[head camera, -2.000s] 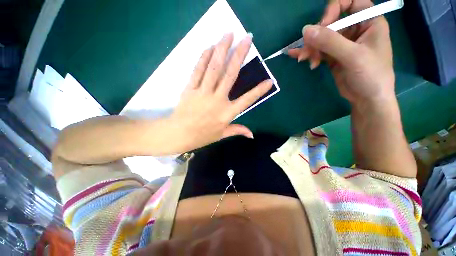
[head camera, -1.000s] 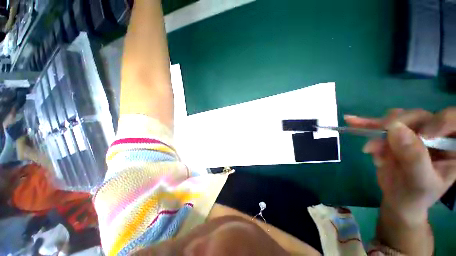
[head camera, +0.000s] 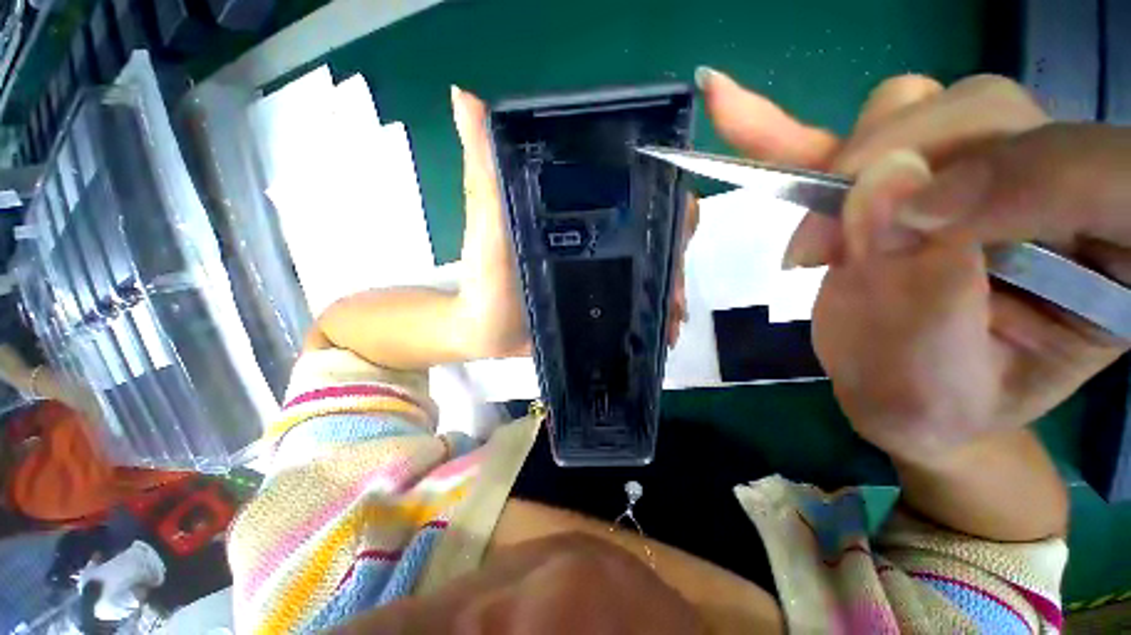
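My left hand (head camera: 486, 267) holds a long black plastic housing (head camera: 595, 298) upright in front of me, open side facing me, wide end at the top; most of the hand is behind it. My right hand (head camera: 930, 236) grips silver tweezers (head camera: 769, 180). Their tip is inside or just over the housing's wide end, near its right wall. Whether a black piece is at the tip, I cannot tell. A white liner sheet (head camera: 738, 248) lies on the mat behind the housing, with a black adhesive block (head camera: 763, 345) at its right end.
Stepped white sheets (head camera: 341, 186) lie on the green mat (head camera: 595, 44) at left. Clear plastic trays (head camera: 124, 285) stand far left. Dark grey blocks (head camera: 1079, 75) are at the upper right edge. Orange and grey things lie at the lower left.
My left hand has come back from the upper left with the black housing and holds it over the sheet. The tweezers have moved from the black strip on the sheet up to the housing.
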